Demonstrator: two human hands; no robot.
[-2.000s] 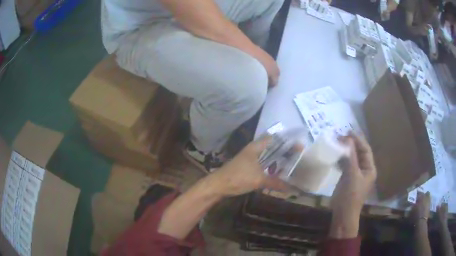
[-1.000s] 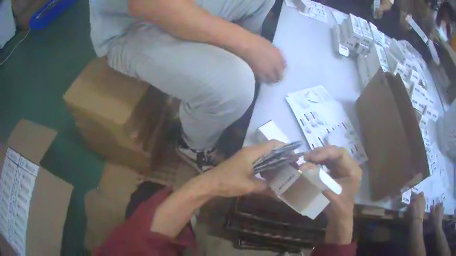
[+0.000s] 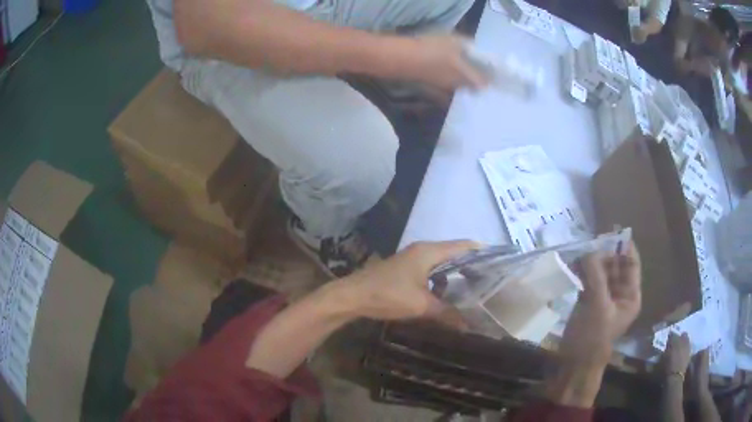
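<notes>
My left hand (image 3: 412, 284) holds a fanned bunch of thin printed leaflets (image 3: 486, 262) together with a white box (image 3: 532, 301). The box's open end faces right and down, and its inside looks empty. My right hand (image 3: 608, 288) is at the right end of a long thin strip (image 3: 606, 241) that stretches from the bunch over the box; fingertips and thumb close on it. Flat white sticker sheets (image 3: 528, 194) lie on the table just beyond my hands.
An open brown carton (image 3: 647, 231) stands right of my hands. White boxes (image 3: 602, 62) are piled behind it. A seated person's blurred hand (image 3: 453, 66) holds something whitish over the table. A large carton (image 3: 62, 330) of white boxes stands at left. Another person's hands (image 3: 676, 363) are at lower right.
My right hand has moved from the box's open end up and right, drawing a thin strip out. The neighbour's hand has lifted and now holds a whitish item.
</notes>
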